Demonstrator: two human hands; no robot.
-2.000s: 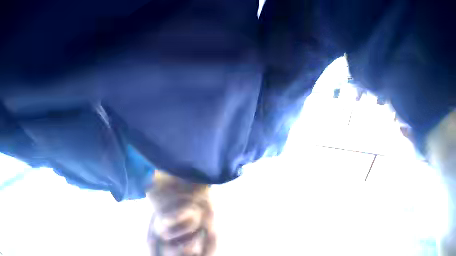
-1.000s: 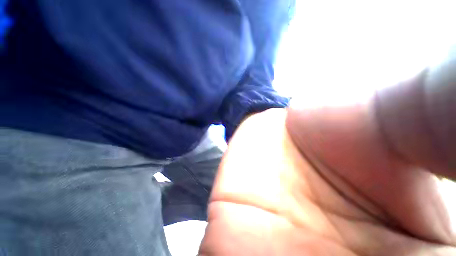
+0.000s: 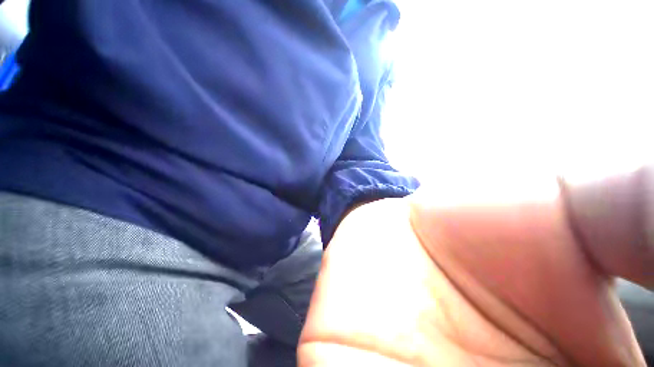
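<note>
One bare hand fills the lower right of the view, very close to the camera. Its palm and thumb base show, partly washed out by light. The fingertips are cut off or hidden, so its grip cannot be seen. The wrist comes out of the gathered cuff of a dark blue sleeve. It looks like a left hand, but I cannot tell if it is mine or another person's. No second hand shows. No work piece is in view.
A person's torso in a dark blue jacket and grey trousers fills the left side, seen from close up. The upper right is overexposed white. A small bright blue thing shows at the left edge.
Two seconds ago, dark blue cloth filled the top and a blurred hand hung low. Since one second ago, the jacket, cuff and near hand sit slightly lower in view.
</note>
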